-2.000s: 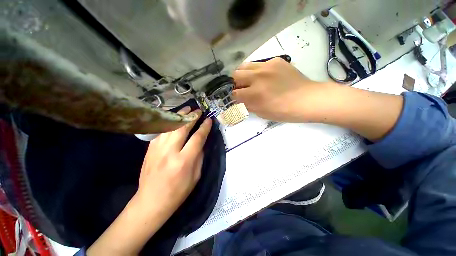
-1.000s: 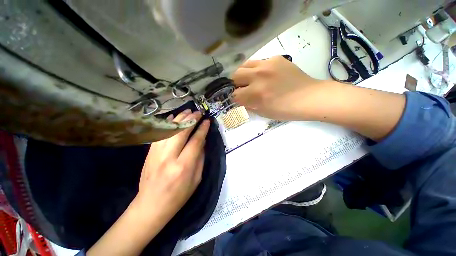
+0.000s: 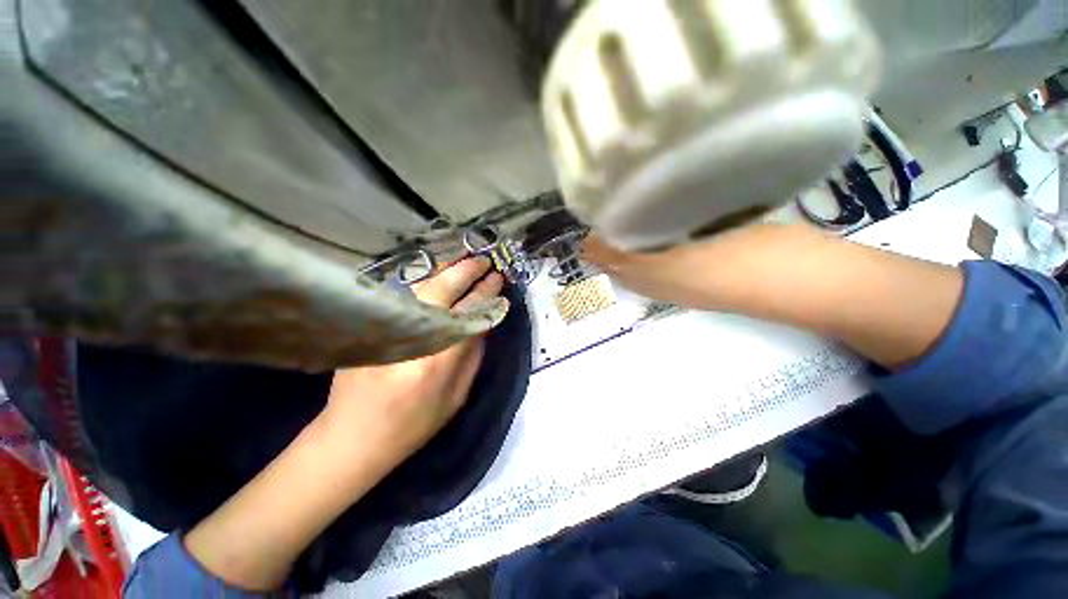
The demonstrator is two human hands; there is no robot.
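My left hand (image 3: 404, 380) lies on dark fabric (image 3: 211, 433) with its fingertips at the needle area (image 3: 513, 260), partly behind the worn brown edge of the machine head. The fabric spreads left and below the hand, with a dark reddish seam line at far left. My right hand (image 3: 632, 267) is mostly hidden behind a large blurred cream ribbed knob (image 3: 714, 111); only part of it and the wrist show, so its fingers cannot be seen. The cream ribbed tension cap (image 3: 586, 300) and its dark disc sit right of the needle area.
The grey machine head (image 3: 387, 82) fills the top. Black-handled scissors (image 3: 864, 191) lie upper right, partly hidden by the knob. A small brown square (image 3: 983, 236) lies right of them. A printed ruler (image 3: 703, 410) runs along the white table edge. A red basket (image 3: 88, 527) is at lower left.
The view has shifted, and the large ribbed knob now covers the right hand. The left hand's fingers are more bent at the needle area. The fabric's lower edge has moved up slightly.
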